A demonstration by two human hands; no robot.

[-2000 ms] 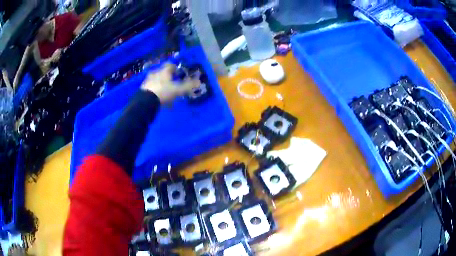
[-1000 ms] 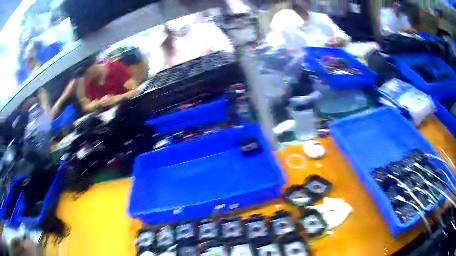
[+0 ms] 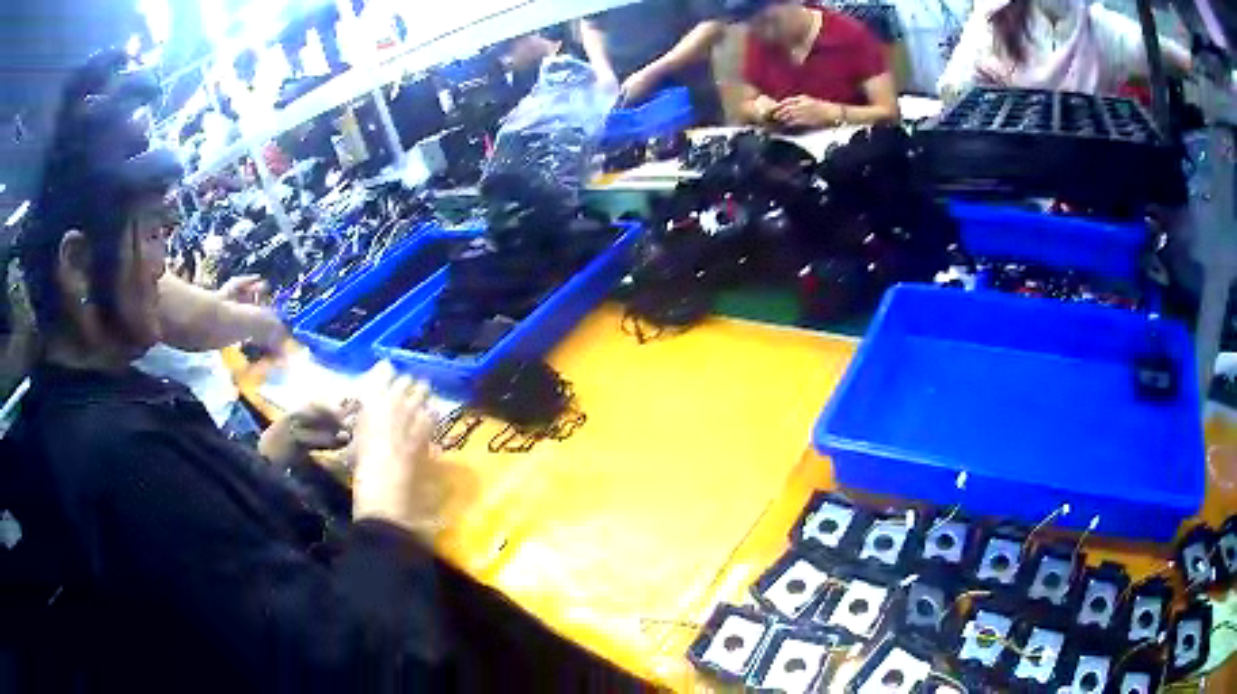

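Note:
Neither of my hands is in view. Black square modules with pale plates and round centre holes (image 3: 856,606) lie in rows on the orange-yellow tabletop at the lower right; the frame edge cuts off the nearest ones. Thin leads with small white plugs stick up from some. Behind them is a blue bin (image 3: 936,468), with one dark unit (image 3: 1156,376) inside at its right end.
A person in black (image 3: 149,529) sits at the left, hands raised over the table. Blue bins of dark cables (image 3: 468,363), a dark cable pile (image 3: 800,224) and black slotted trays (image 3: 1051,136) stand behind. Other people are at the back.
The view has swung left and up. My hand, in the blue bin two seconds ago, is out of the picture. The bin and modules now show at the right; the right-hand bin of cabled units has left view.

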